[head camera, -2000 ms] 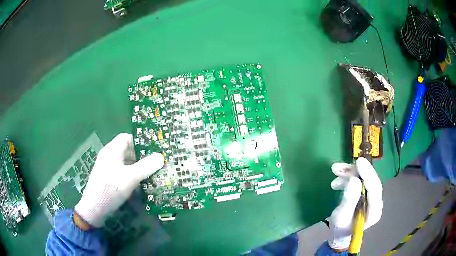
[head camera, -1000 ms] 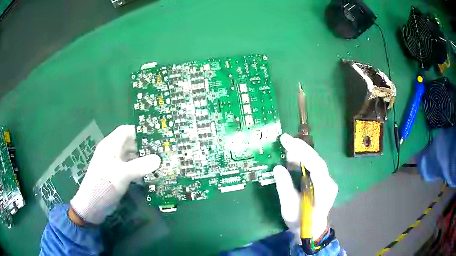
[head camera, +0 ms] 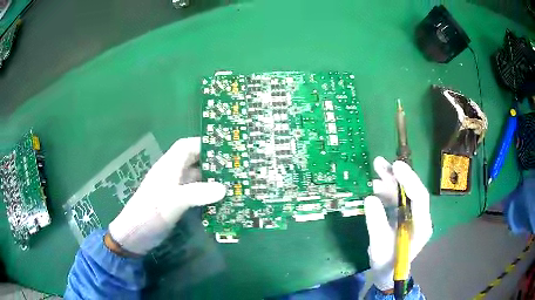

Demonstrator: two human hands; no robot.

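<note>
A green circuit board (head camera: 287, 152) crowded with small parts is in front of me over the green mat. My left hand (head camera: 173, 196), in a white glove, grips its left edge with the thumb on top. My right hand (head camera: 402, 214), also gloved, holds the soldering iron (head camera: 403, 246) by its yellow handle, with the tip pointing away from me beside the board. Its fingers are at the board's lower right edge; whether they touch it is hard to tell. The translucent template (head camera: 111, 187) lies on the mat, partly under my left hand and sleeve.
The iron stand (head camera: 460, 126) with its yellow sponge (head camera: 455, 172) is at the right. Behind it is a black box-shaped unit (head camera: 441, 35) with a cord. A blue-handled tool (head camera: 503, 146) and black grilled fans lie far right. Another board (head camera: 24, 190) is at the left. A blue sleeve shows far right.
My right hand has moved the iron from the stand's sponge to the board's right side. The view has shifted, so the board and other things appear in different places.
</note>
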